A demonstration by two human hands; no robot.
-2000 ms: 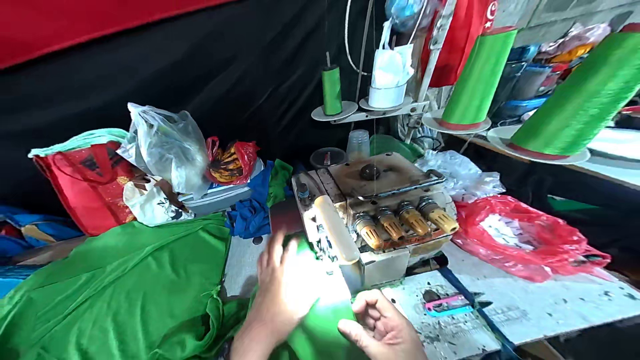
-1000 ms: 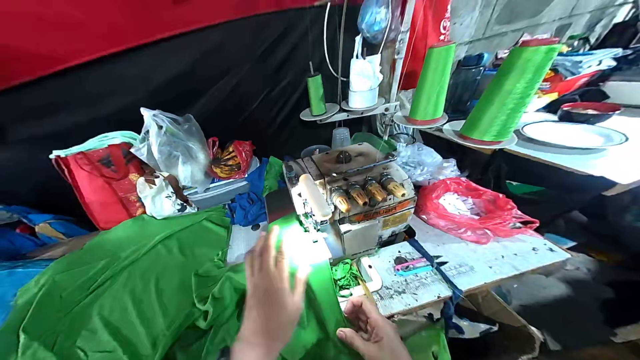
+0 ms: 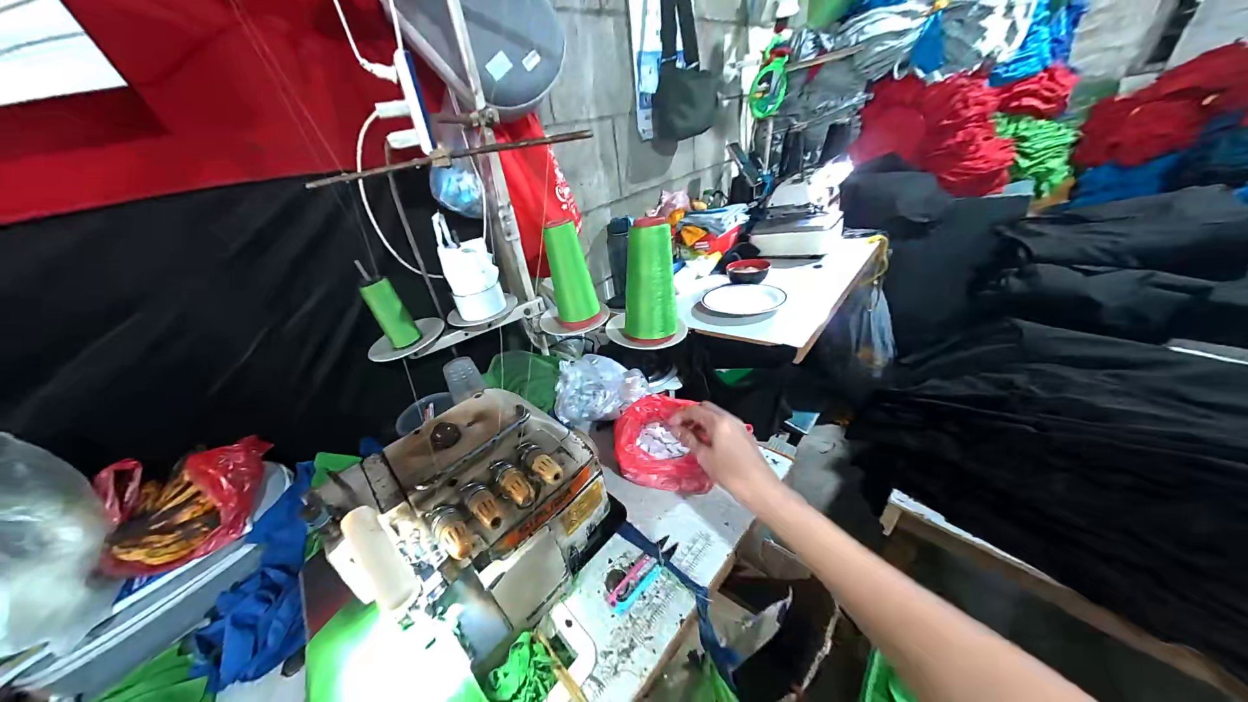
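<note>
My right hand (image 3: 720,447) reaches over the right edge of a red plastic bag (image 3: 663,473) that holds small white pieces (image 3: 661,441). Its fingers are bent above the pieces; whether they pinch one cannot be told. My left hand is out of view. An overlock sewing machine (image 3: 487,487) with several tension dials stands left of the bag. Green fabric (image 3: 361,653) lies under its brightly lit front. Green thread cones (image 3: 649,283) stand on the rack behind.
A pink and blue tool (image 3: 634,583) lies on the machine table (image 3: 673,546). Clear plastic (image 3: 595,390) sits behind the red bag. Farther back, a white table (image 3: 829,292) bears a plate (image 3: 743,299) and bowl (image 3: 748,271). Black fabric (image 3: 1072,439) is piled at right.
My right hand has moved from the green fabric by the machine to the red bag. My left hand, earlier on the fabric, has left the view. The view has swung right.
</note>
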